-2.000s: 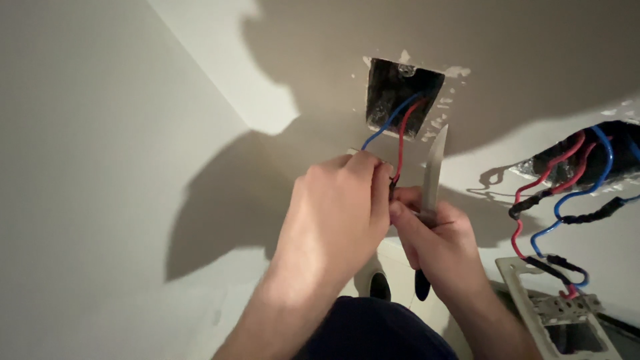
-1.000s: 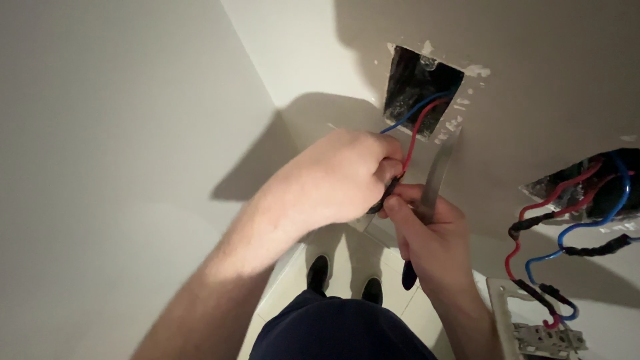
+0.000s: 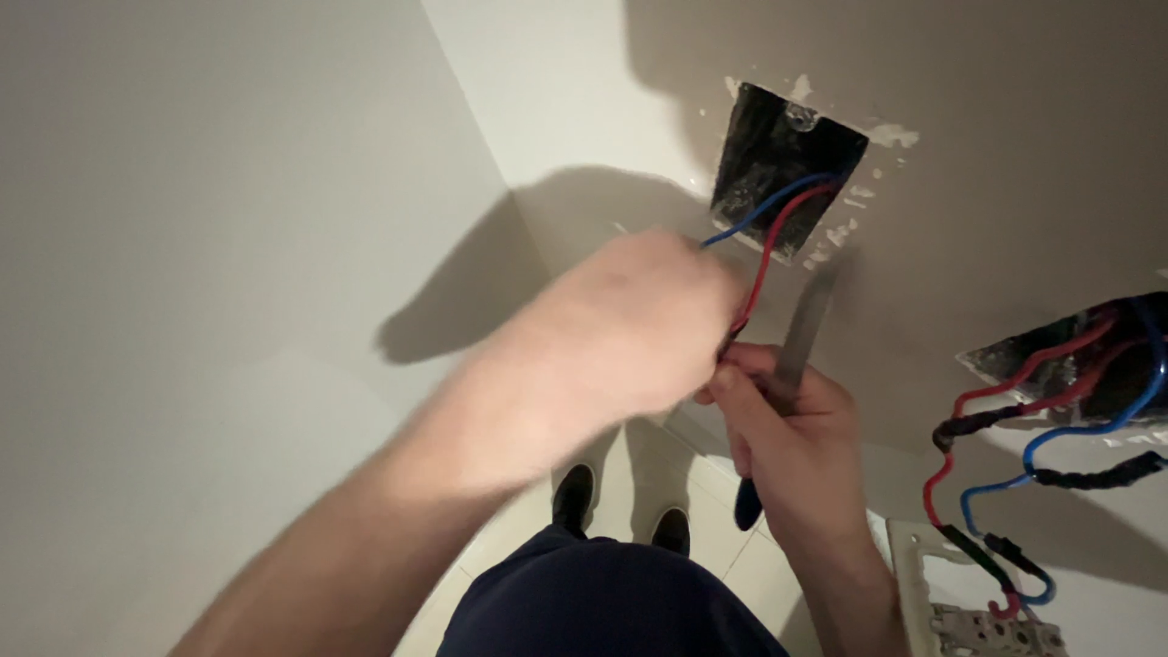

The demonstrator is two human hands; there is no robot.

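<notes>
A blue wire [image 3: 760, 208] and a red wire [image 3: 769, 251] come out of the open wall box [image 3: 785, 155]. My left hand [image 3: 648, 319] is closed at the red wire's lower end, where black tape [image 3: 732, 336] is wrapped; its fingertips are hidden. Just below, my right hand [image 3: 792, 433] pinches the taped end between thumb and finger. A knife [image 3: 803, 333] lies across that same hand, its blade pointing up toward the wall box and its dark handle end [image 3: 748, 505] showing below the palm.
At the right, a second wall opening [image 3: 1058, 351] has red wires [image 3: 1031, 365] and a blue wire [image 3: 1154, 365] with taped joints, leading down to a hanging socket frame [image 3: 908, 557]. A wall corner runs along the left. My shoes [image 3: 573, 497] stand on the tiled floor.
The view has shifted. Both hands stay together at the taped wire end, and the left hand has turned, its back now more over the fingers. The knife remains in the right hand.
</notes>
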